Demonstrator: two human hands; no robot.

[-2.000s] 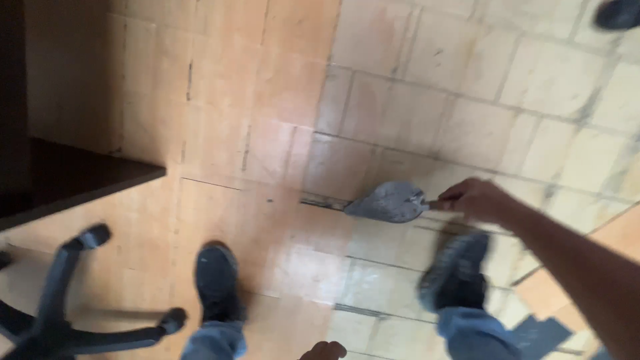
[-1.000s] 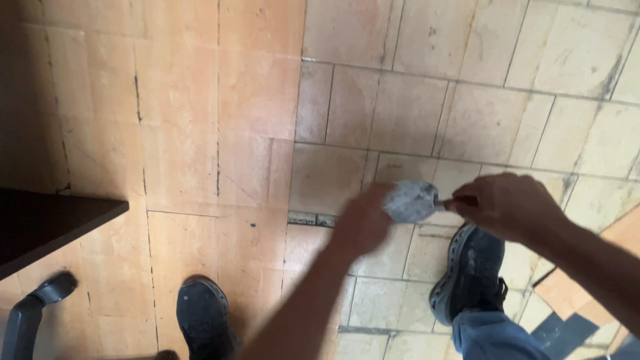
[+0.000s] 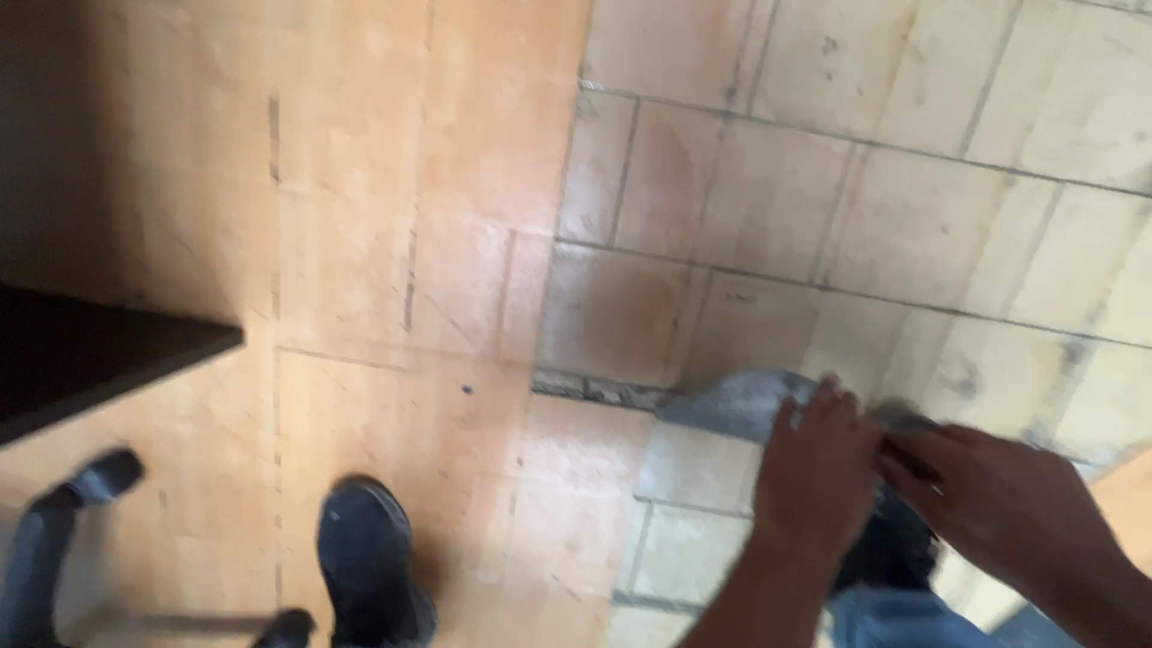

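A pointed metal trowel (image 3: 733, 402) lies low over the tiled floor (image 3: 765, 198), its tip at the right end of a rough, open joint (image 3: 603, 391) beside the wood-look flooring (image 3: 360, 225). My right hand (image 3: 990, 504) is closed around the trowel's handle, which it mostly hides. The fingers of my left hand (image 3: 819, 459) rest on the back part of the blade, close against my right hand. Motion blurs both hands, and whether the left fingers grip the blade or only press on it cannot be told.
A dark furniture panel (image 3: 117, 360) juts in at the left. Below it stands a black chair base with casters (image 3: 108, 475). My left shoe (image 3: 369, 558) is on the wood-look flooring; my right shoe (image 3: 886, 544) is partly hidden behind my hands. A loose orange-brown board (image 3: 1129, 495) lies at the right edge.
My left hand, low at the bottom edge two seconds ago, has come up to the trowel blade. My right hand has kept its hold on the handle.
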